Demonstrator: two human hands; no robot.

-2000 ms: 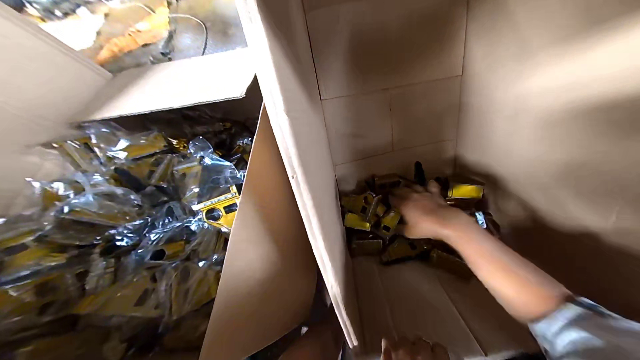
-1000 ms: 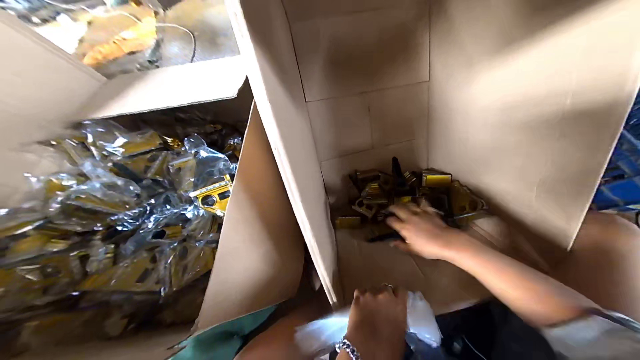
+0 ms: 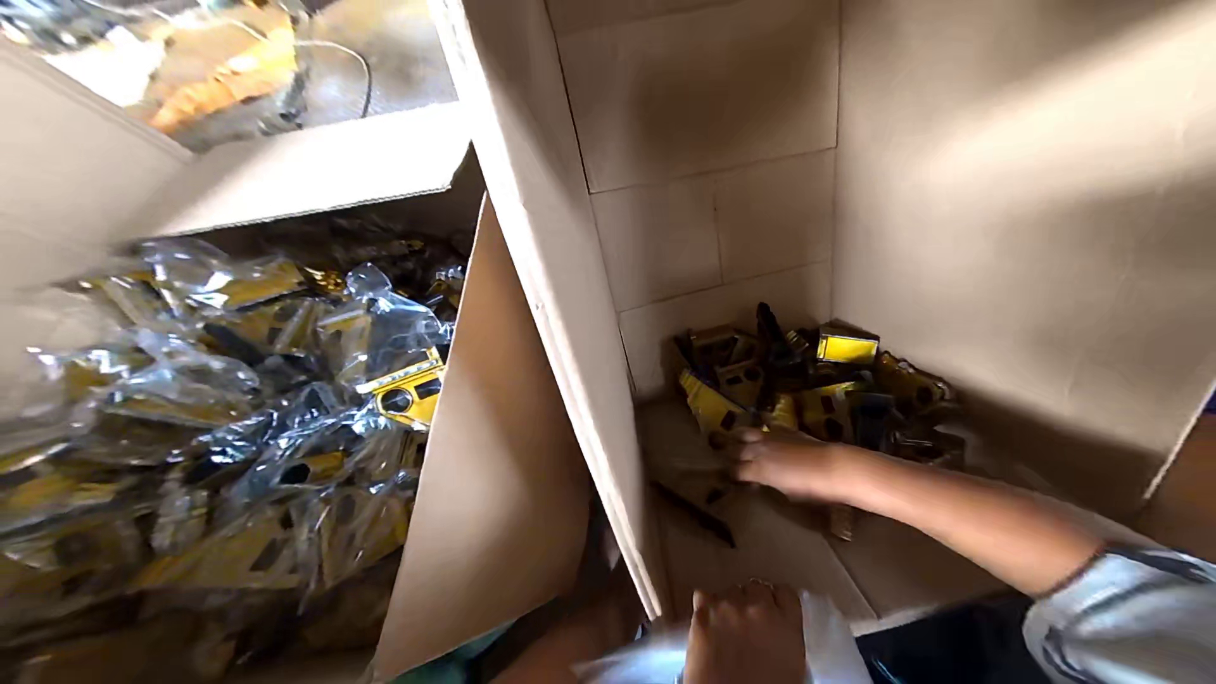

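Observation:
My right hand (image 3: 793, 465) reaches into the tall cardboard box on the right. Its blurred fingertips are at the lower end of a yellow part (image 3: 708, 404), and whether they grip it is unclear. Around and behind them lies a pile of yellow and black parts (image 3: 826, 404) on the box floor. At the bottom of the view my left hand (image 3: 746, 632) is closed on what looks like a clear plastic bag (image 3: 831, 641) near the box's front edge. A thin dark strip (image 3: 698, 513) lies loose on the cardboard.
Left of the upright cardboard wall (image 3: 541, 304) stands another open box (image 3: 475, 456), filled with yellow parts in clear plastic bags (image 3: 209, 380). A cardboard flap (image 3: 313, 171) stands at its far side. Beyond are a cable (image 3: 366, 76) and orange-brown material (image 3: 228, 85) on the floor.
My right hand has moved left across the pile since a second ago. Two seconds ago it was farther back among the parts. My left hand stays low in the view with the bag.

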